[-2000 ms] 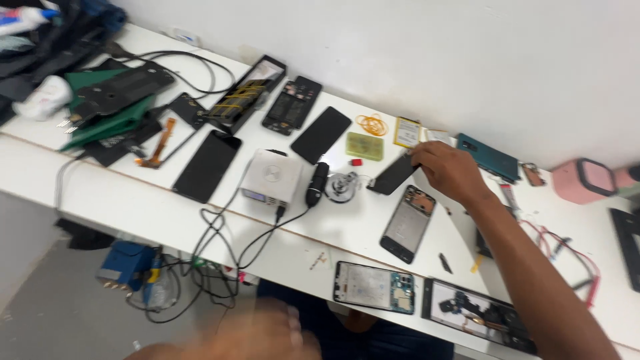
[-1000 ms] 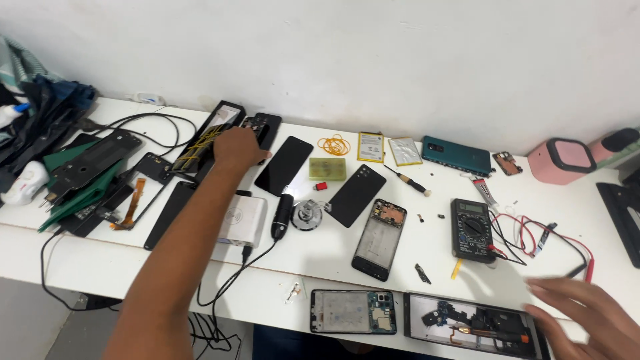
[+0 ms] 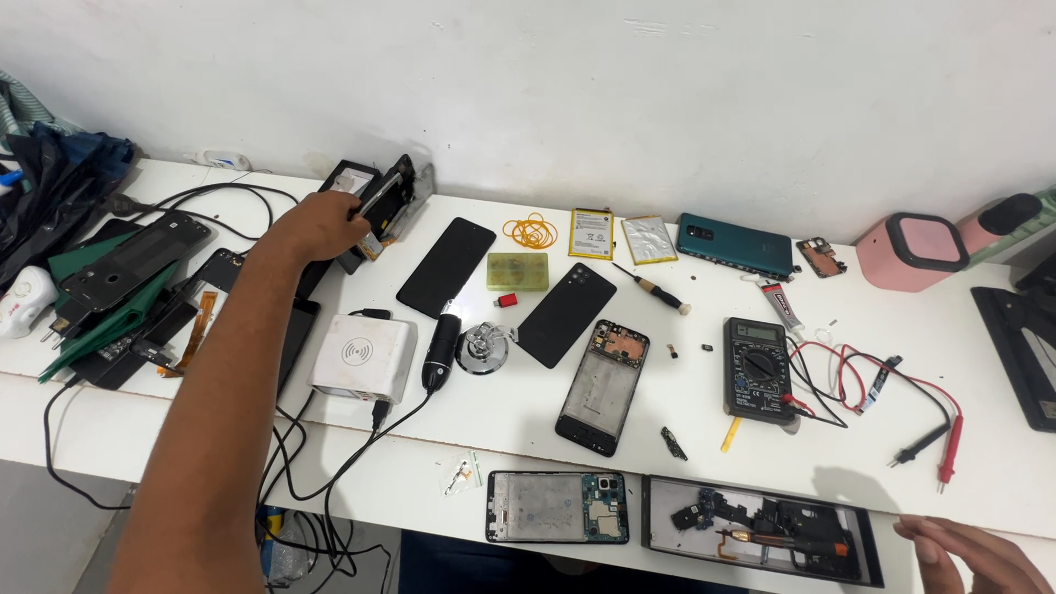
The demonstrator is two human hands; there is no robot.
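My left hand [image 3: 323, 231] reaches to the back left and grips a dark phone frame [image 3: 388, 205], tilted up near the wall beside a black box [image 3: 351, 177]. My right hand [image 3: 961, 549] hovers at the lower right, fingers apart and holding nothing, just beyond a black tray [image 3: 870, 536] with loose phone parts and a screwdriver [image 3: 767, 542]. An opened phone with a circuit board [image 3: 557, 506] lies left of that tray. Behind it rests another phone mid-frame [image 3: 604, 388]. Two black panels [image 3: 446, 266] [image 3: 567, 315] lie in the middle.
A white charger box [image 3: 363, 356], a microscope camera [image 3: 443, 351] and its metal stand [image 3: 486, 348] trail or adjoin cables. A multimeter [image 3: 757, 370] with leads is at right, before a teal phone [image 3: 734, 247] and a pink device [image 3: 912, 252]. Phone parts and green cloth [image 3: 107, 318] are piled left.
One second ago my left hand was over the black box with parts; now a phone frame is raised in it. Two seconds ago a hand held the black back panel that now lies mid-table.
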